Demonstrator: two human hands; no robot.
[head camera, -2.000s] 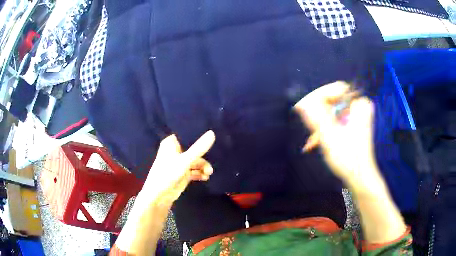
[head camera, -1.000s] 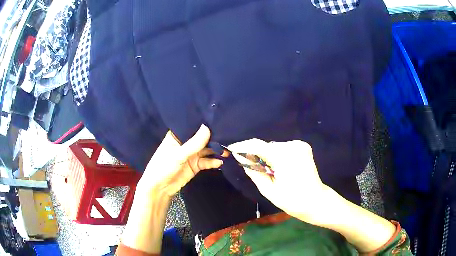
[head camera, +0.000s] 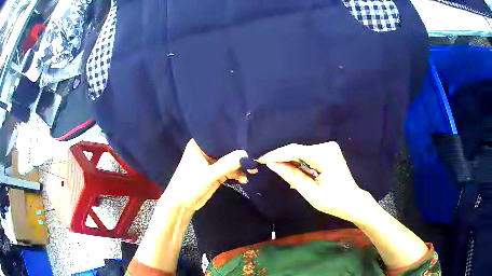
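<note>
The navy garment (head camera: 291, 91) lies over the lap and up the frame, with black-and-white checked patches at both armholes and small white dots on the cloth. My left hand (head camera: 202, 175) pinches a fold of the garment between thumb and fingers. A dark spot shows at its thumb tip; I cannot tell whether it is a button or cloth. My right hand (head camera: 318, 175) meets it from the right, thumb and index tips together at a tiny bright point, likely the needle. Thread snips (head camera: 307, 169) lie in my right palm, partly hidden by the fingers.
A red plastic stool (head camera: 100, 188) stands at the left on a speckled floor. A crumpled clear plastic bag (head camera: 65, 43) is at the upper left. A blue crate (head camera: 426, 135) with dark cloth is at the right. A cardboard box (head camera: 27, 207) is at the lower left.
My right hand came in from the right to my left hand and now sits slightly further right than a second ago. My left hand has closed on the cloth fold.
</note>
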